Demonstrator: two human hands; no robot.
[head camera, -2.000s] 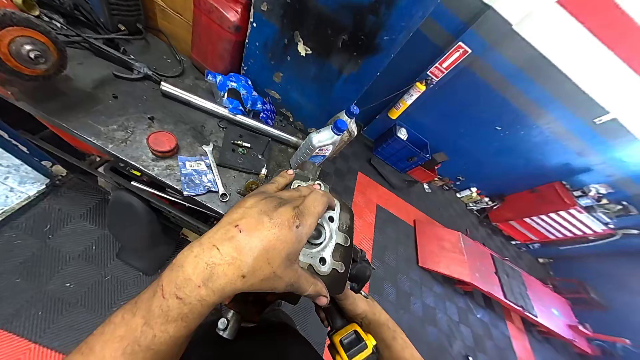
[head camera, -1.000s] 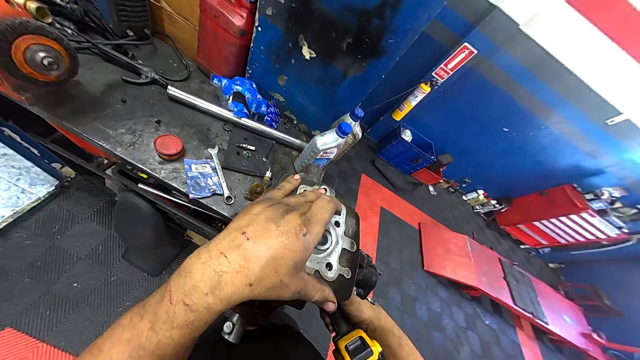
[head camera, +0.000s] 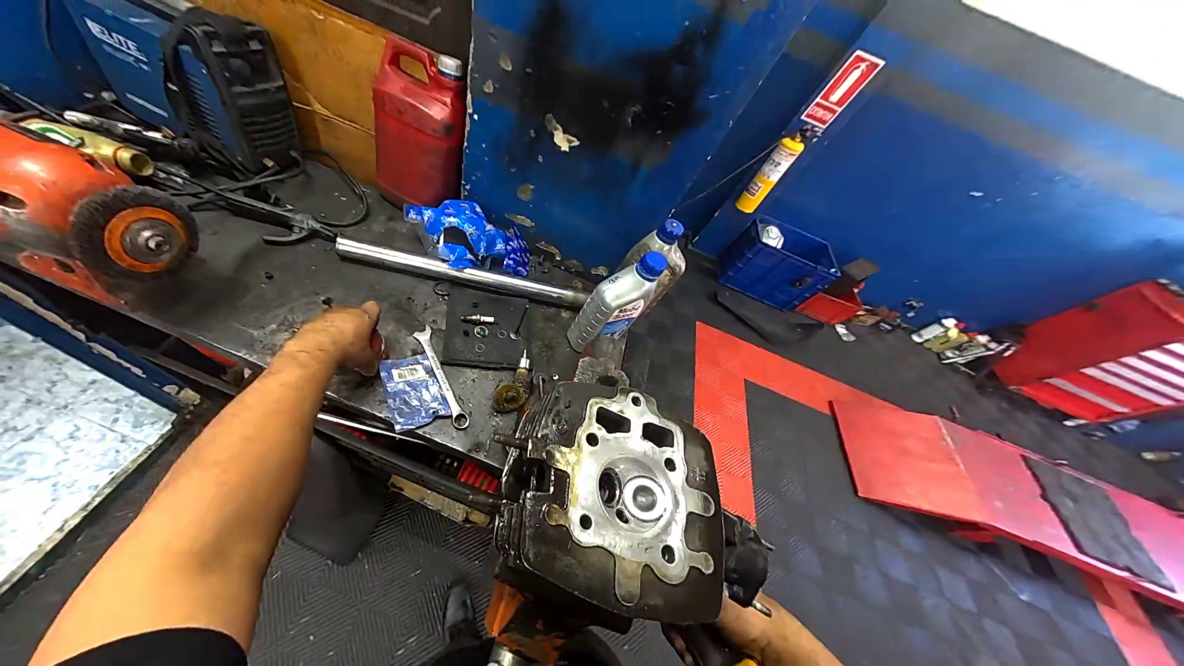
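A cylinder head (head camera: 638, 499), fins dark and flat metal face toward me, stands near the bench edge, with two valve seats showing. My left hand (head camera: 340, 335) is on the bench, its fingers curled on a red round lid (head camera: 377, 342) that they mostly hide. My right hand (head camera: 768, 629) is low behind the cylinder head, around the black handle of a power tool (head camera: 708, 645) with a bit of yellow showing; its fingers are mostly hidden. A combination wrench (head camera: 439, 379) lies over a blue packet (head camera: 413, 392), beside a black tray (head camera: 486, 326) with a spark plug.
On the bench are an orange grinder with a wire wheel (head camera: 134, 231), a chrome tube (head camera: 453, 271), a wire brush (head camera: 511, 388), bottles with blue caps (head camera: 612, 301), a red jerrycan (head camera: 421, 129) and a welding machine (head camera: 227, 88). A red ramp (head camera: 925, 453) stands on the floor at right.
My left hand has left the cylinder head's face and moved left to the red lid on the bench. The metal face is now uncovered. My right hand remains low by the tool.
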